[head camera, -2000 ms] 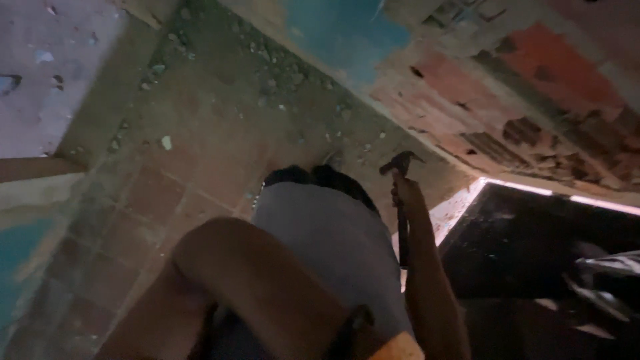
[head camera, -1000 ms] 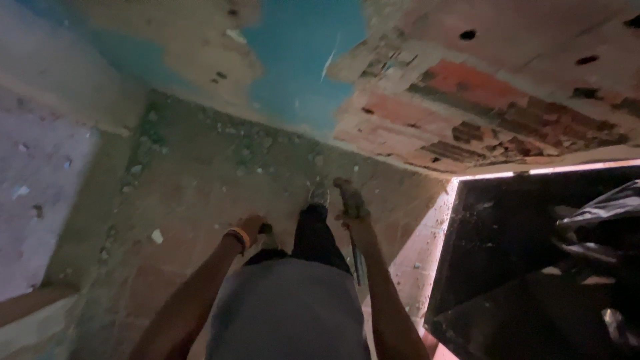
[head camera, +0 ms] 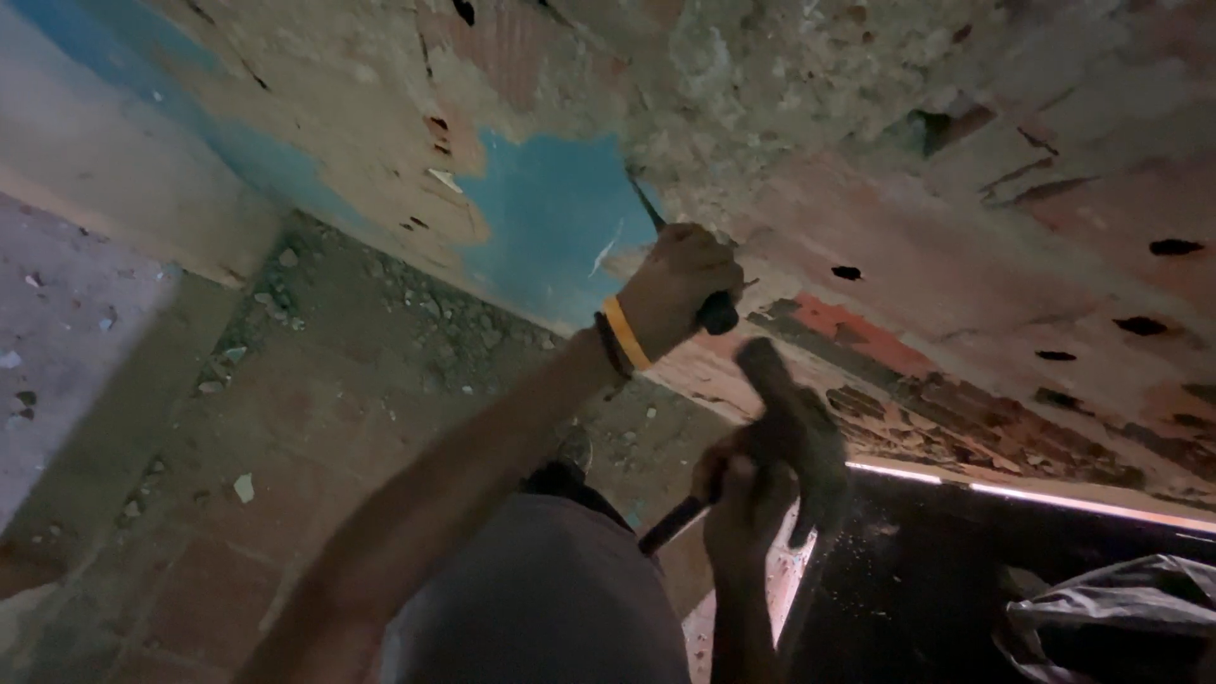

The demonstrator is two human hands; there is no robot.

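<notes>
My left hand [head camera: 686,268], with an orange band and a dark band at the wrist, grips a chisel-like tool [head camera: 648,201] by its dark handle. The thin blade points up at the wall, its tip at the edge of a blue paint patch [head camera: 556,223] where rough plaster begins. Below and to the right, my right hand [head camera: 750,489] is closed around the handle of a claw hammer [head camera: 793,418]. The hammer's head is blurred, raised near the butt of the tool's handle but apart from it.
The wall [head camera: 779,218] has exposed hollow brick and dark holes. Rubble [head camera: 437,309] lies along its foot on the tiled floor [head camera: 294,427]. At the lower right, a plastic bag [head camera: 1121,598] lies on a large dark surface [head camera: 902,570].
My left hand has risen from low by my body to the wall, where the tool's blade now shows. My right hand has brought the hammer up near it.
</notes>
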